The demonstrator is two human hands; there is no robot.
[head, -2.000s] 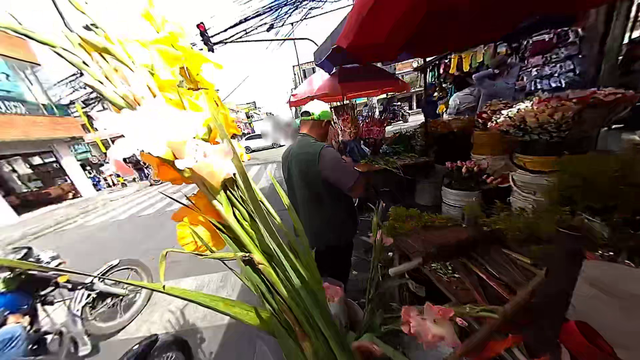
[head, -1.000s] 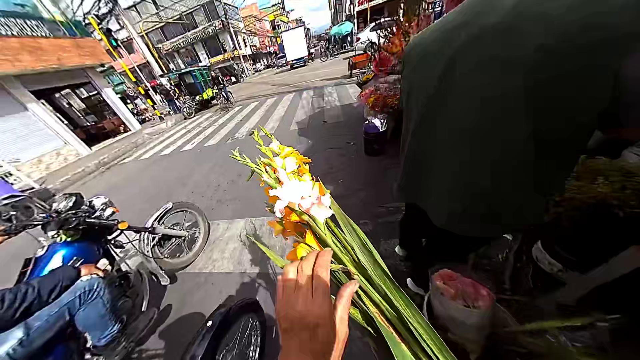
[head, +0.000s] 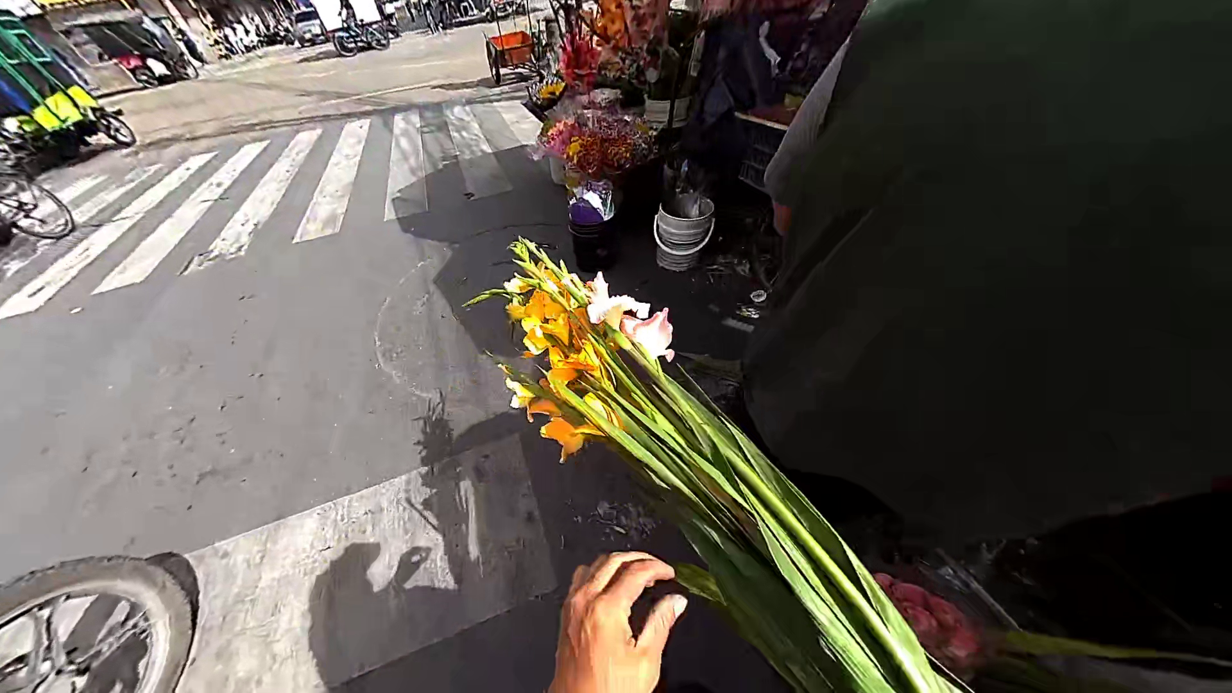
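A bunch of gladioli [head: 741, 500] with yellow, orange and pale pink blooms slants from the upper middle down to the lower right. Its long green stems and leaves run out of the bottom edge, and whatever holds them there is hidden. My left hand [head: 616, 621] is at the bottom middle, left of the stems, with fingers curved and the thumb apart. Its fingertips are beside the tip of a green leaf [head: 701, 582]; whether they touch it is unclear. My right hand is out of view.
A person in dark clothing [head: 1001, 250] stands close on the right. Beyond are a white bucket [head: 683, 236], wrapped bouquets [head: 602, 144] and a striped crosswalk [head: 332, 183]. A vehicle wheel [head: 96, 626] is at the lower left, and pink wrapped flowers [head: 929, 616] lie low at the right.
The view has swung down and to the right. My left hand, absent two seconds ago, was against the stems just under the blooms one second ago; now it is lower, beside the leaves, its fingers more curved.
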